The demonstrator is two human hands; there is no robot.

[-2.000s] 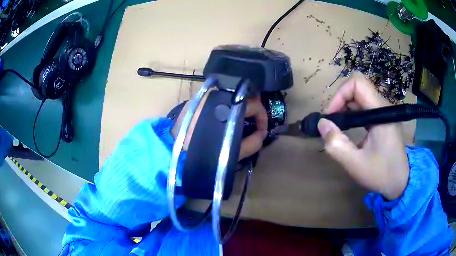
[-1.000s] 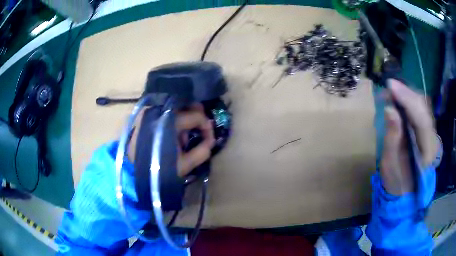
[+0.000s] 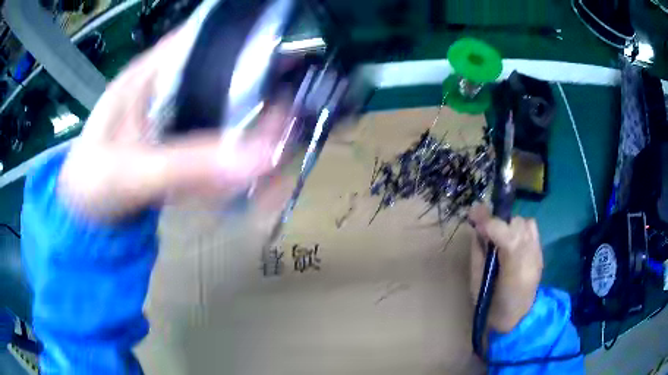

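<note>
My left hand (image 3: 242,157), blurred, is raised at the upper left and holds the black headset (image 3: 212,73) with its silvery hoops. The headset is blurred and partly cut off by the top edge; its open earcup cannot be made out. My right hand (image 3: 509,245) holds the soldering iron (image 3: 504,194) near the right edge of the cardboard. The iron is upright in view, tip up, beside the black iron stand. A pile of thin-leaded dark and silver components (image 3: 432,172) lies on the cardboard just left of the iron.
A brown cardboard sheet (image 3: 351,315) with dark printed characters covers the bench. A green solder reel (image 3: 472,69) stands behind the pile. The black iron stand (image 3: 535,102) with a yellowish sponge (image 3: 529,172) is at right. Another black device (image 3: 615,264) with a round label lies far right.
My left hand has lifted the headset up and away from the cardboard toward the upper left. My right hand has moved the iron from the work to beside the stand. The view has shifted.
</note>
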